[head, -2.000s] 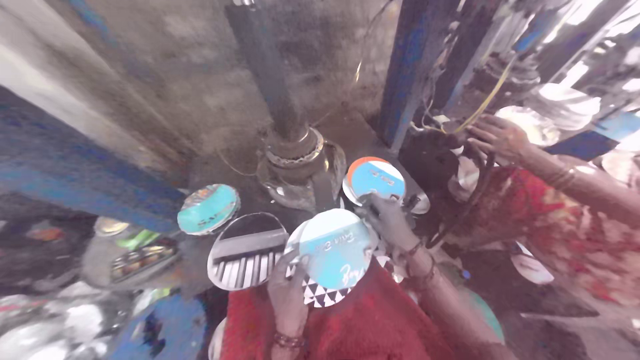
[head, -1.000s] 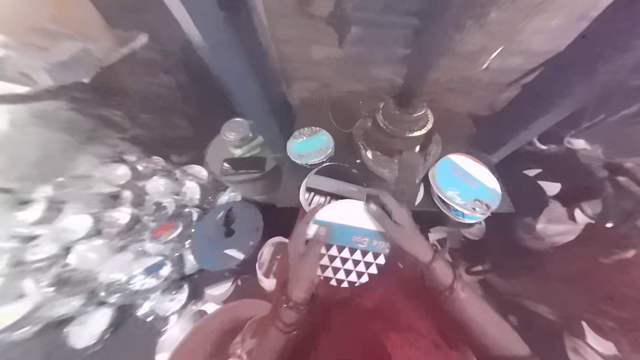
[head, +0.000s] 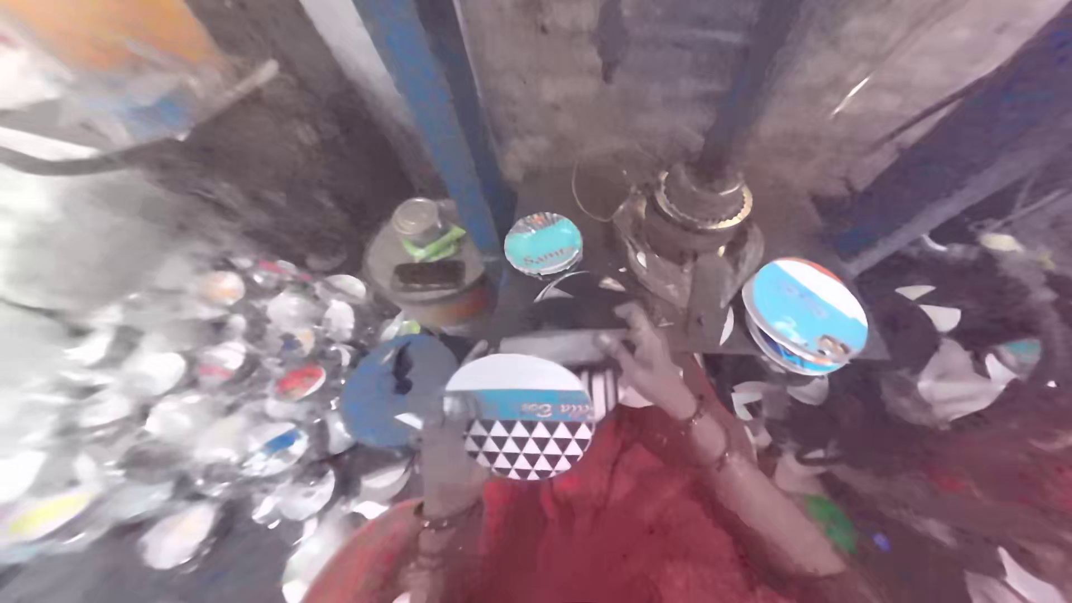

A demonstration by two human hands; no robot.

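My left hand (head: 452, 452) holds a round printed disc (head: 523, 414), white and blue with a band of black triangles, over my red-clothed lap. The disc hides most of its fingers. To the right, my right hand (head: 649, 360) is off the disc, its fingers spread above a dark round piece with pale stripes (head: 599, 389). Further right a stack of blue and white printed discs (head: 806, 310) rests on the dark work surface. Behind my hands stands a machine's round metal die (head: 703, 201). A teal disc or shallow plate (head: 543, 244) lies left of it.
Many round pieces (head: 167, 410) lie heaped at the left, beside a blue round lid or disc (head: 398, 389). A round container (head: 427, 276) bears a dark block and a small jar. Blue metal posts (head: 444, 109) rise behind. Pale scraps (head: 942, 314) lie at the right.
My right hand has let go of the patterned disc and moved off to its right. My left hand has carried the disc left. The view has swung left since the oldest frame.
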